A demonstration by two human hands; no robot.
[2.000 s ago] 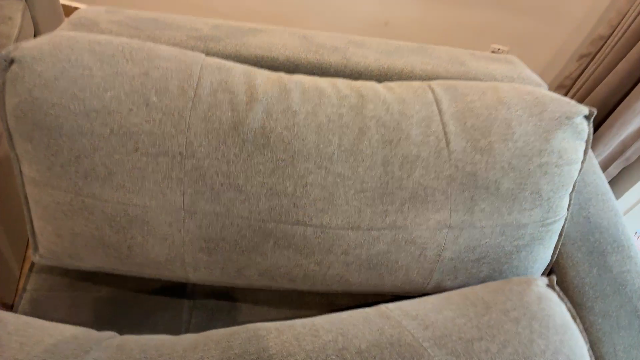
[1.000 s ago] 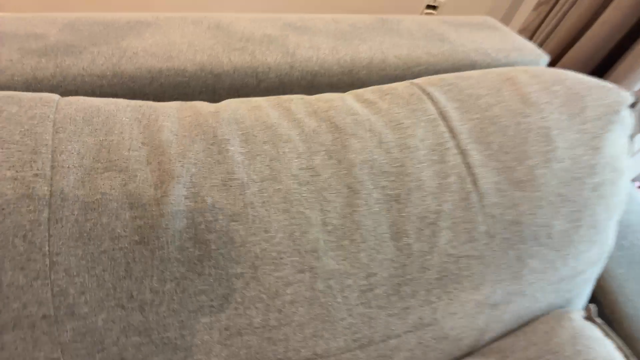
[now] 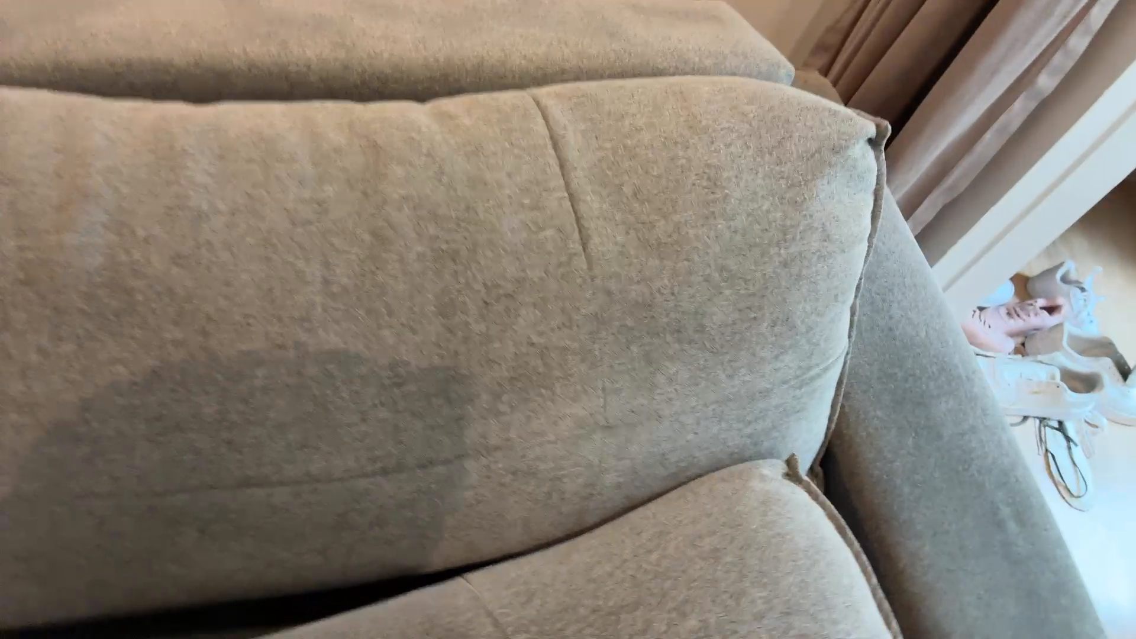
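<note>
Neither my left hand nor my right hand shows in the head view. A large grey-beige fabric back cushion (image 3: 497,293) of a sofa fills most of the picture, with a piped seam down its right edge. In front of it, at the bottom, lies another cushion (image 3: 674,568) in the same fabric, touching it at the right; a dark gap parts them at the lower left. A soft shadow falls on the lower left of the back cushion.
Behind the cushion runs the sofa's backrest (image 3: 373,44). The sofa's armrest (image 3: 941,426) slopes down the right side. Beyond it are a pinkish-brown curtain (image 3: 985,98), a white frame (image 3: 1047,177) and several shoes (image 3: 1038,386) on the floor.
The view has moved closer to the cushion and toward its right end, bringing the shoes into sight. The shadow on the cushion is larger and more distinct.
</note>
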